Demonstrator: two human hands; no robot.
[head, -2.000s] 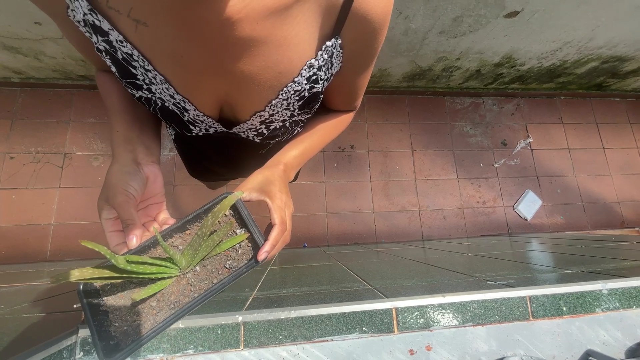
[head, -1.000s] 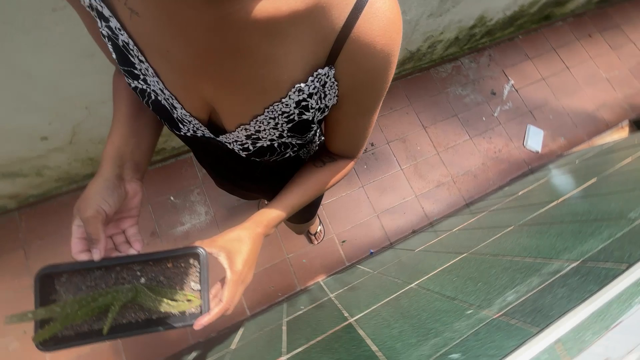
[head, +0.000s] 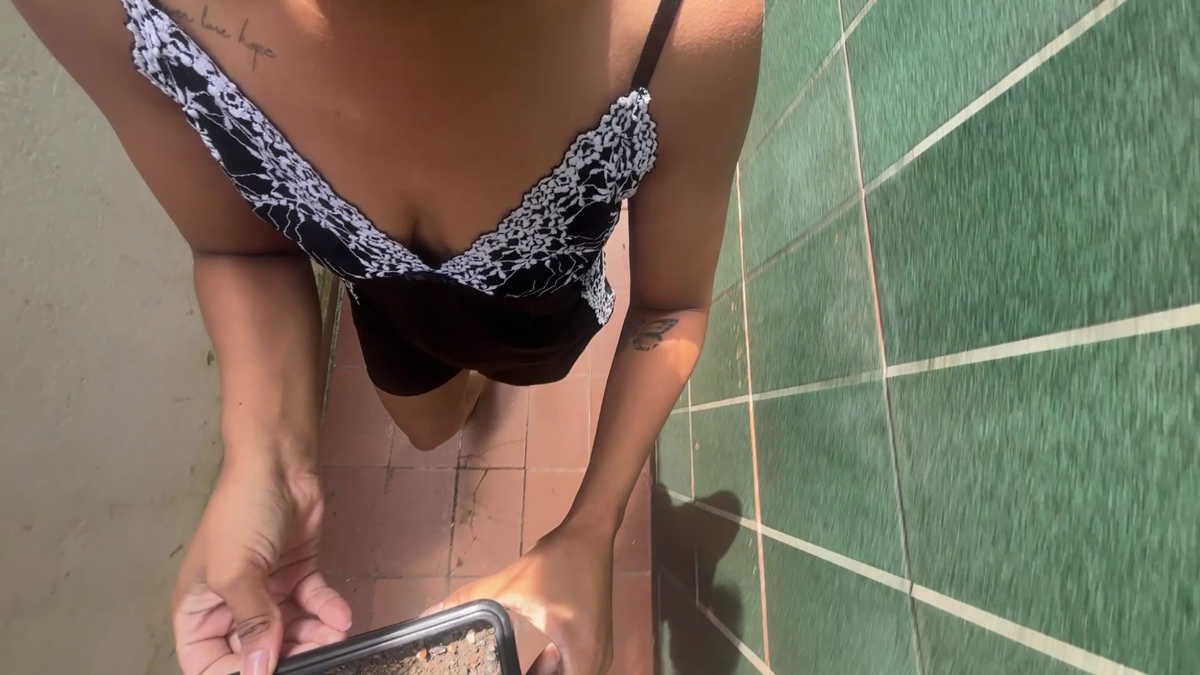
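A black rectangular plastic planter (head: 403,637) with dry, gritty soil (head: 459,653) shows only in part at the bottom edge of the head view. My left hand (head: 562,600), on the picture's right, holds its near corner, with the fingers partly hidden by the rim. At the other side, my right hand (head: 267,600) is palm-up with loosely curled fingers beside the rim. The frame does not show whether it grips the planter. The aloe-like plant is out of view.
A green tiled surface (head: 816,309) with pale joints runs along the picture's right. The plain wall (head: 84,375) stands on the left. Reddish floor tiles (head: 487,516) lie between them, below my black garment with white lace trim (head: 450,328).
The view has turned strongly. The planter has gone mostly out of frame at the bottom, and its plant, seen in both earlier frames, no longer shows. My left hand has stayed on the planter.
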